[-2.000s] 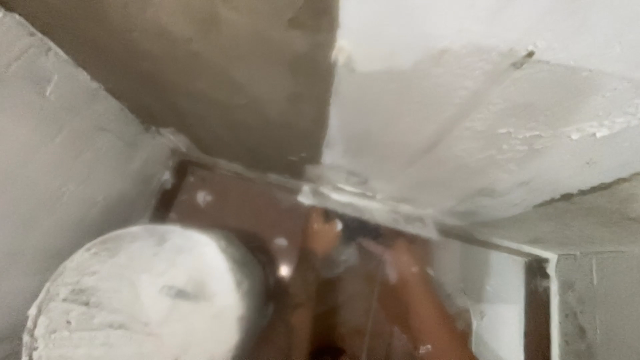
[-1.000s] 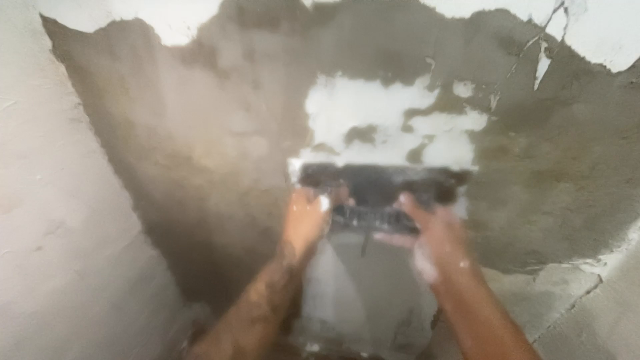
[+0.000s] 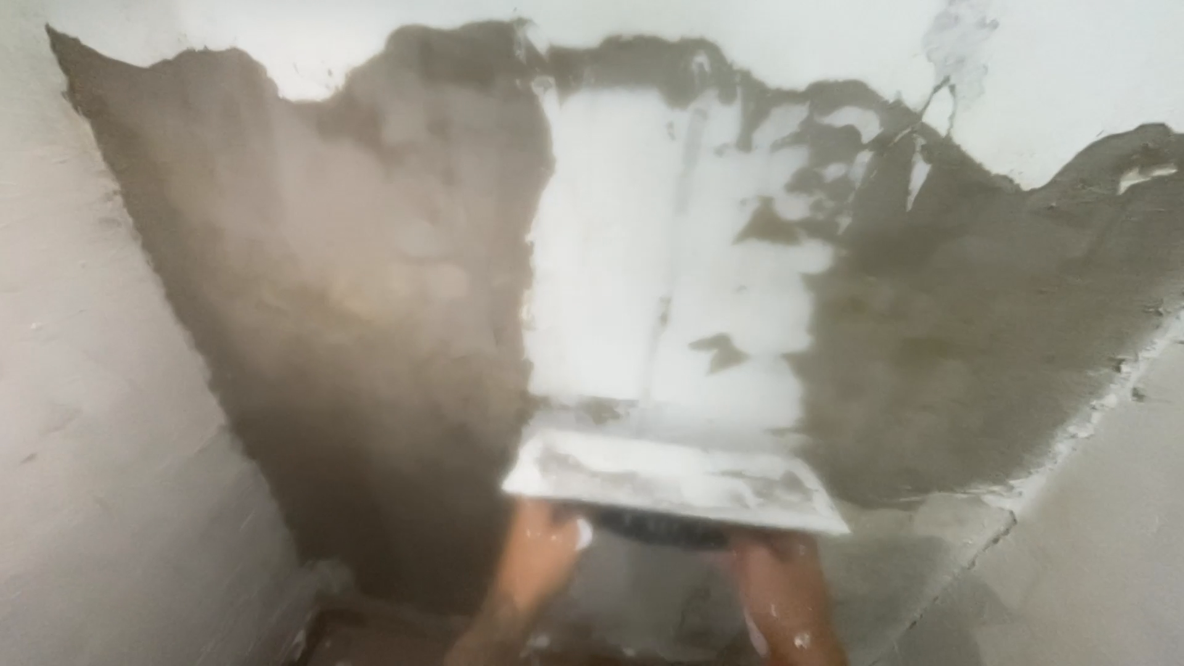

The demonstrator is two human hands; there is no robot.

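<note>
A wide plastering blade point(image 3: 680, 481), its face smeared with white plaster, spans the space between my hands at the lower middle. My left hand point(image 3: 546, 546) grips the left part of its dark handle point(image 3: 638, 527); my right hand point(image 3: 777, 564) grips the right part. Both hands carry white spots and are blurred. Just above the blade, a broad patch of fresh white plaster point(image 3: 601, 250) covers part of the grey-brown surface point(image 3: 398, 277). Bare grey spots show within its right side.
A pale wall point(image 3: 111, 388) slopes along the left. At the right, a rough, chipped edge point(image 3: 1101, 416) borders another grey surface point(image 3: 1091, 546). White paint or plaster point(image 3: 786, 37) with an uneven border runs across the top. A brown edge lies at bottom left.
The view has swung from the brown area and a white-smeared round container to the patched surface. Since one second ago, the white patch has grown, and the blade and both hands are lower.
</note>
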